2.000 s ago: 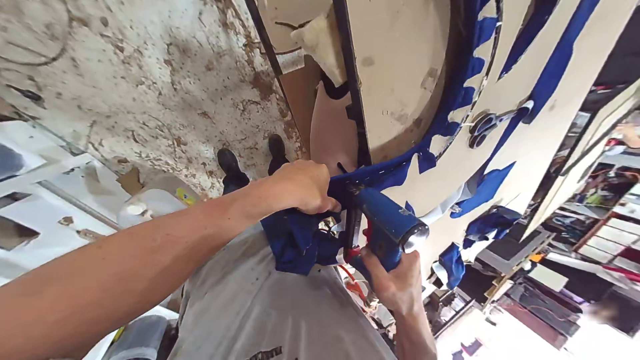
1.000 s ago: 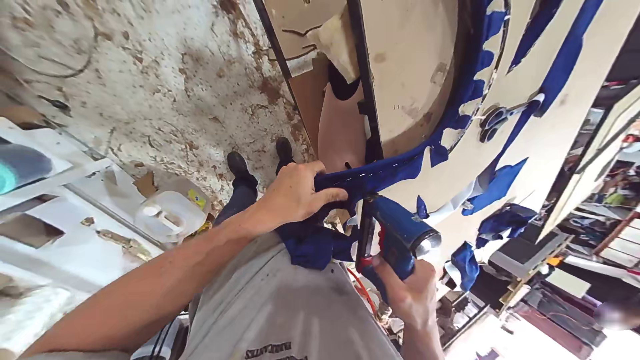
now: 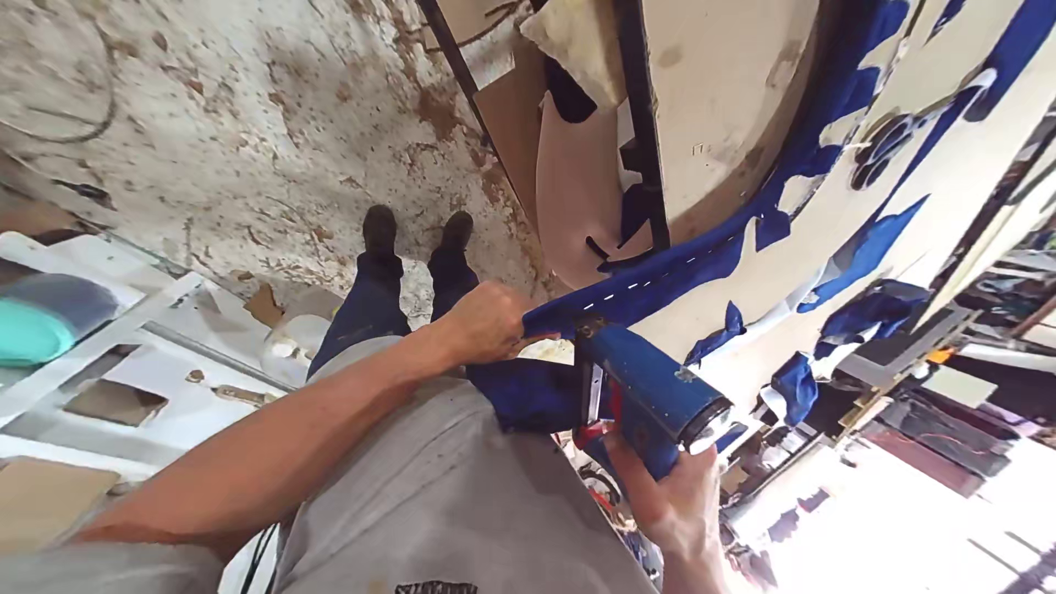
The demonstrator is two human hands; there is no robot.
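Blue fabric [image 3: 652, 285] runs along the curved edge of a pale panel [image 3: 833, 272], with a row of staples showing in it. My left hand [image 3: 491, 323] grips the near end of this fabric, fingers closed, and a loose part [image 3: 528, 394] hangs below it against my shirt. In my right hand [image 3: 668, 495] is a blue pneumatic staple gun [image 3: 652, 384], its nose close to the fabric just right of my left hand. Scissors [image 3: 887, 148] lie on the panel at the upper right, near cut blue scraps [image 3: 866, 247].
A white frame [image 3: 107, 355] and a white plastic container [image 3: 297, 342] stand at the left. The stained floor [image 3: 289, 124] is at the upper left, with my shoes on it. Brown board pieces [image 3: 577, 198] show below the panel. Cluttered shelves [image 3: 949, 412] are at the right.
My left hand has changed its hold on the fabric, from fingers spread over the edge to a closed grip at its near end. The staple gun remains in my right hand.
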